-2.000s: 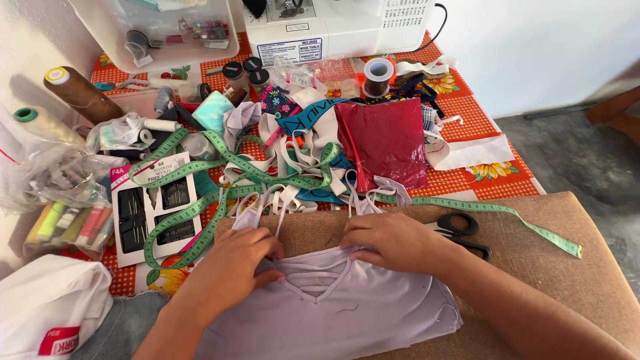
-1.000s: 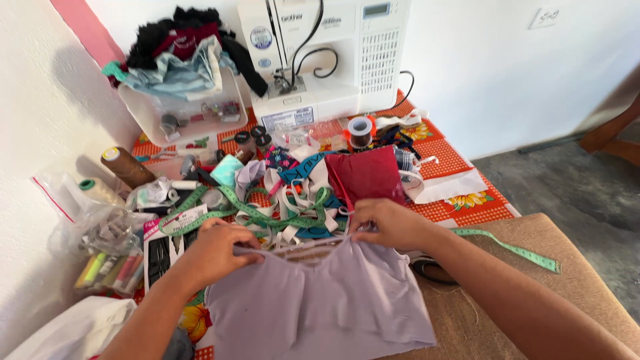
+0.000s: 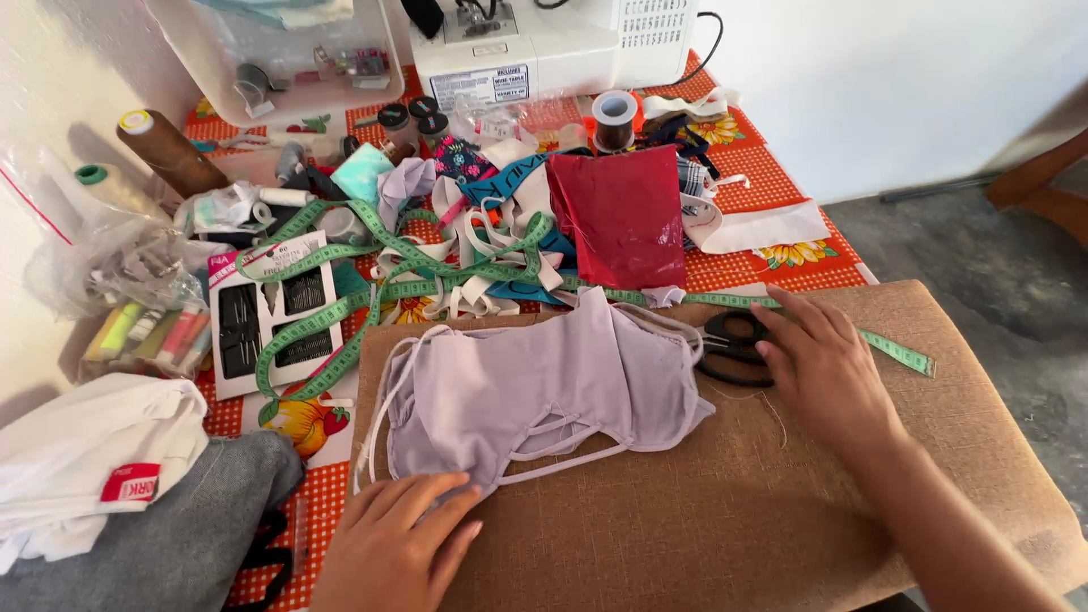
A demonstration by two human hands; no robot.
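A lavender strappy garment (image 3: pixel 544 382) lies on a brown fabric-covered cushion (image 3: pixel 680 518), with its straps at both sides and thin bands across an opening at the lower edge. My left hand (image 3: pixel 408 535) rests at the garment's lower left corner, fingers apart, gripping nothing. My right hand (image 3: pixel 824 365) is spread over the cushion beside black-handled scissors (image 3: pixel 738 347), its fingertips close to the handles and to a green tape measure (image 3: pixel 897 350). The scissors' blades are mostly hidden by a strap. A loose thread lies below the handles.
Behind the cushion are a red plastic packet (image 3: pixel 620 217), fabric scraps, elastic and a needle card (image 3: pixel 276 314). A sewing machine (image 3: pixel 552 51) and a clear bin (image 3: pixel 297 93) stand farther back. Thread cones (image 3: pixel 170 153) are at the left, near white cloth (image 3: pixel 93 450) and grey cloth (image 3: pixel 178 535).
Both hands held the garment up by its top edge a second ago; now it lies on the cushion, turned around. My right hand has moved right to the scissors, my left toward the lower edge.
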